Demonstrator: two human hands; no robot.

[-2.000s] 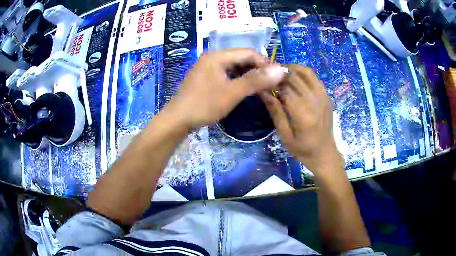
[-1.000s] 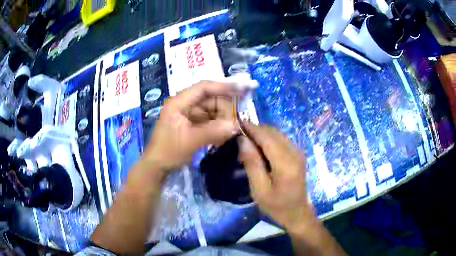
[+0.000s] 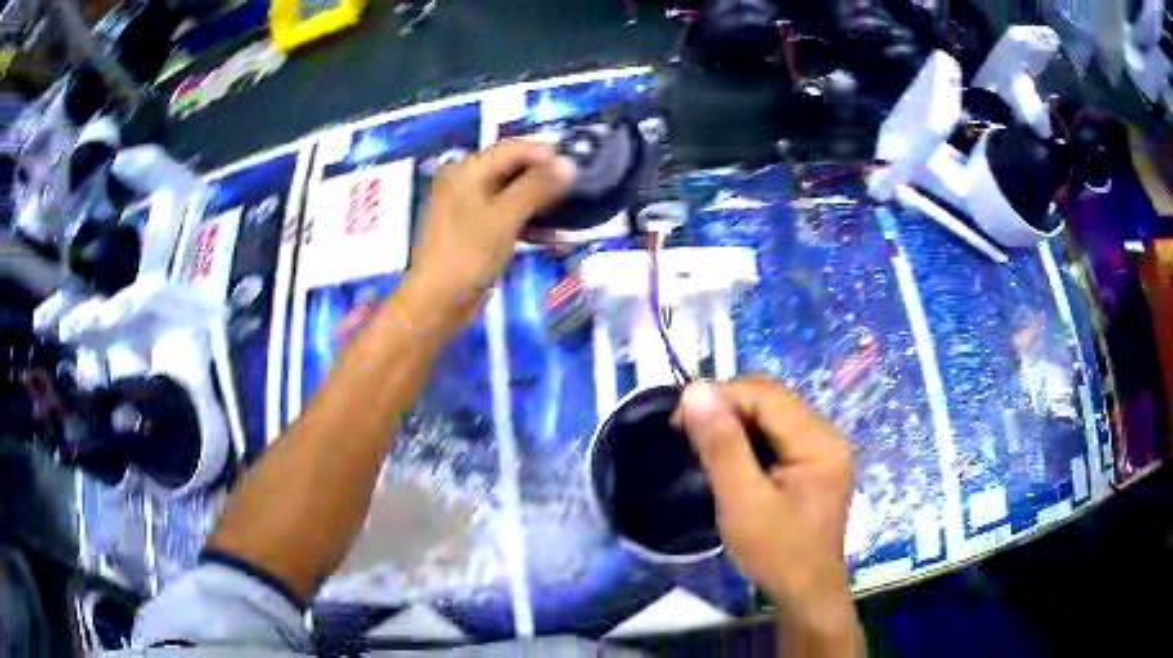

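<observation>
The white housing [image 3: 597,471] lies in front of me with its black open interior facing up. Its white bracket [image 3: 669,270] points away from me. My right hand [image 3: 772,469] pinches thin dark wire leads [image 3: 661,309] at the housing's right rim. The leads run up to a small pale plug connector [image 3: 663,213] near the black round part. My left hand [image 3: 495,212] is beyond the housing and holds the black round part [image 3: 602,174] by its left edge. The left fingertips are blurred.
Part-built white units with black round faces stand at the left [image 3: 167,424] and the upper right [image 3: 1016,180]. Blue printed carton sheets [image 3: 836,334] cover the table. A yellow frame [image 3: 315,19] and dark parts lie at the far side.
My left hand has moved away from the wires, up and forward, and now holds the black round part. My right hand has moved slightly right and down, still pinching the wires. The view has shifted.
</observation>
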